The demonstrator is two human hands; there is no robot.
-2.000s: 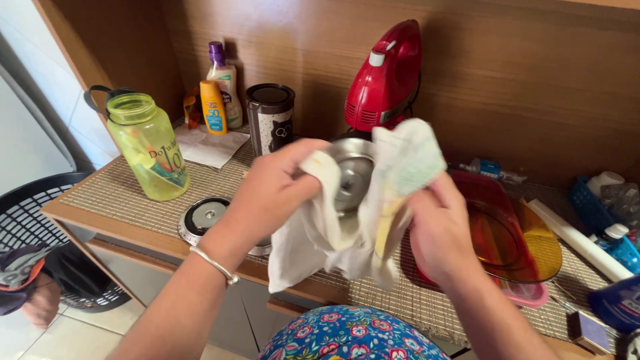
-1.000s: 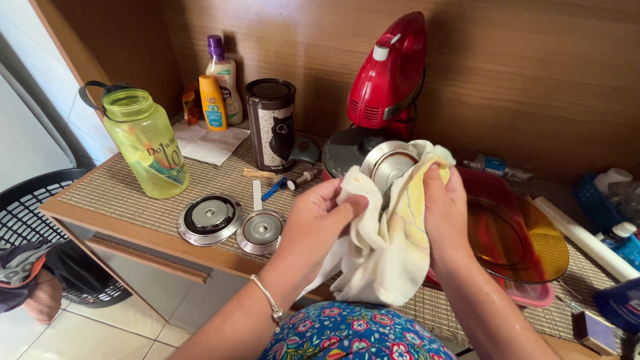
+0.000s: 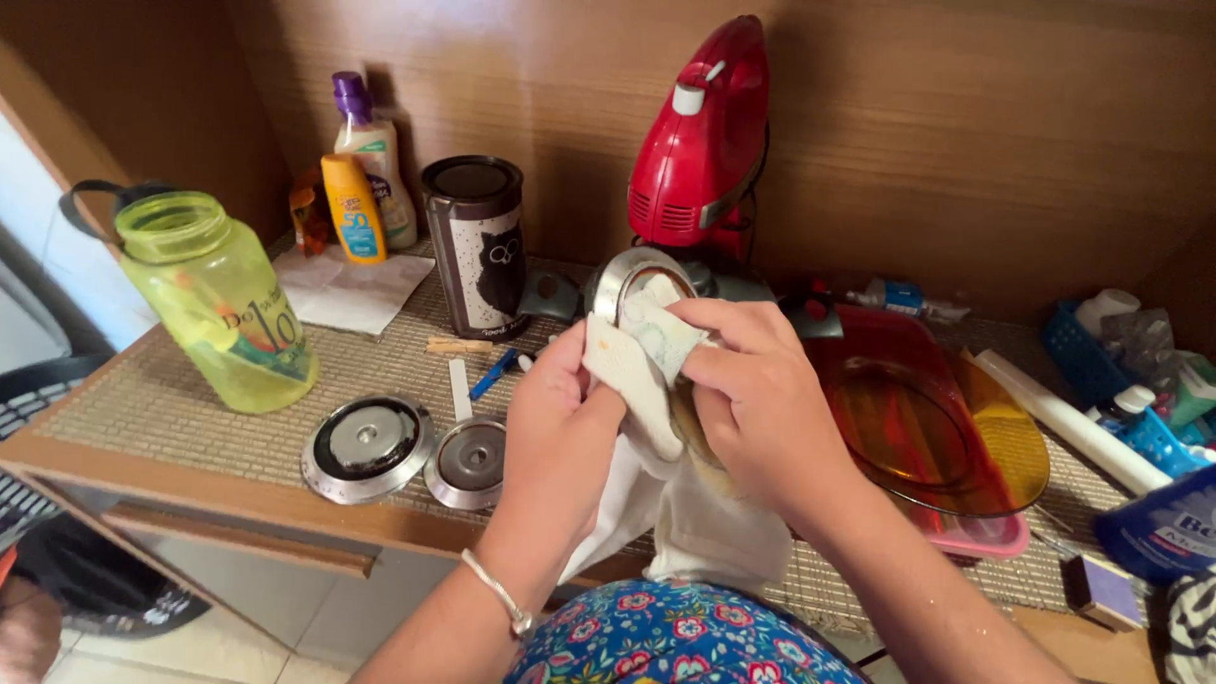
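Note:
My left hand (image 3: pixel 570 418) grips a white cloth (image 3: pixel 632 380) folded over the lower left edge of a round metal burner part (image 3: pixel 635 271). My right hand (image 3: pixel 750 380) pinches a patterned part of the same cloth against the inside of the ring. The cloth's loose end hangs down toward my lap. Left of my left hand, a larger metal burner part (image 3: pixel 368 446) with a black ring and a smaller one (image 3: pixel 470 461) lie on the woven mat. Just behind them are a blue clothespin (image 3: pixel 494 373), a wooden clothespin (image 3: pixel 460 346) and a flat white strip (image 3: pixel 460 389).
A yellow-green bottle (image 3: pixel 218 304), a lidded canister (image 3: pixel 477 247), an orange sunscreen bottle (image 3: pixel 354 209) and a red handheld vacuum (image 3: pixel 698 142) stand behind. Amber glass plates (image 3: pixel 1016 446) lie over a red tray at right, beside a white tube (image 3: pixel 1073 418) and blue baskets (image 3: pixel 1092 351). A person's limb shows lower left.
The cloth was bunched around the metal part; now it is folded over its edge, with my right hand inside the ring. The burner parts on the mat stay where they were a second ago.

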